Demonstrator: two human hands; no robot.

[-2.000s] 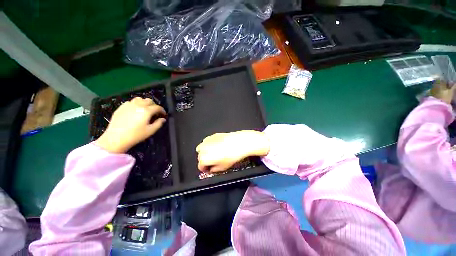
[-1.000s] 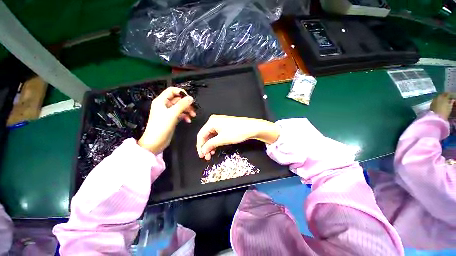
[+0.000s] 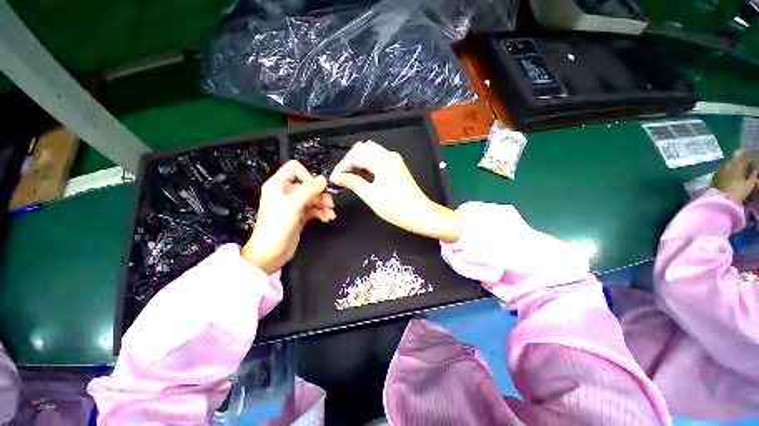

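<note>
My left hand (image 3: 287, 208) holds a small black plastic part (image 3: 330, 188) between thumb and fingers, above the right compartment of the divided tray (image 3: 366, 233). My right hand (image 3: 384, 187) meets it there, its fingertips pinched at the part. Whether the right fingers hold a tiny insert is too small to see. A pale pile of tiny inserts (image 3: 384, 283) lies at the near end of the right compartment. A heap of black parts (image 3: 179, 220) fills the left compartment. A small group of black parts (image 3: 308, 152) lies at the right compartment's far left corner.
A large clear bag of black parts (image 3: 333, 62) lies behind the tray on an orange-brown board (image 3: 466, 123). A small zip bag (image 3: 503, 151), a black case (image 3: 582, 79) and a printed sheet (image 3: 682, 142) lie to the right. Another person's hand (image 3: 734, 175) shows at the right edge.
My left hand moved from the left compartment's heap to above the right compartment, now with a black part. My right hand left the pale pile and moved up to meet it.
</note>
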